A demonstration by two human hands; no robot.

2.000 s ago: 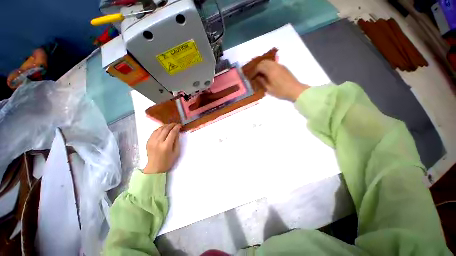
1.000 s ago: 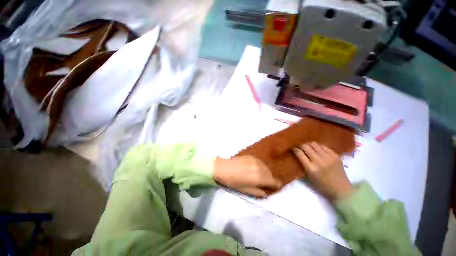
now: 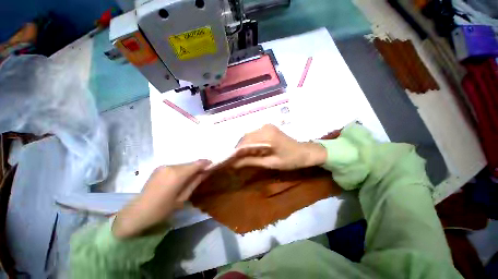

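Note:
A brown textured garment panel [image 3: 245, 204] lies on the white base sheet near its front edge, under and in front of my hands. A slit-like line or strip shows near its middle. My left hand [image 3: 166, 193] is blurred and pinches the left end of a folded, pale-edged piece. My right hand [image 3: 278, 150] grips the same raised edge further right. Whether that edge is part of the brown panel or a separate piece is hard to tell. The clamp frame [image 3: 245, 103] with its pink slotted insert [image 3: 229, 89] stands beyond my hands with no panel under it.
The machine head [image 3: 185, 41] stands at the upper left. Thin pink guides [image 3: 181, 111] mark the white sheet [image 3: 333, 92]. Brown strips [image 3: 409, 64] lie at the upper right, past a dark grey mat [image 3: 355, 65]. A plastic bag [image 3: 71, 109] and pale pieces [image 3: 38, 185] are at left.
The view has swung back toward the machine and right side. The brown panel is nearer my body, and my hands now hold up a pale-edged fold over it.

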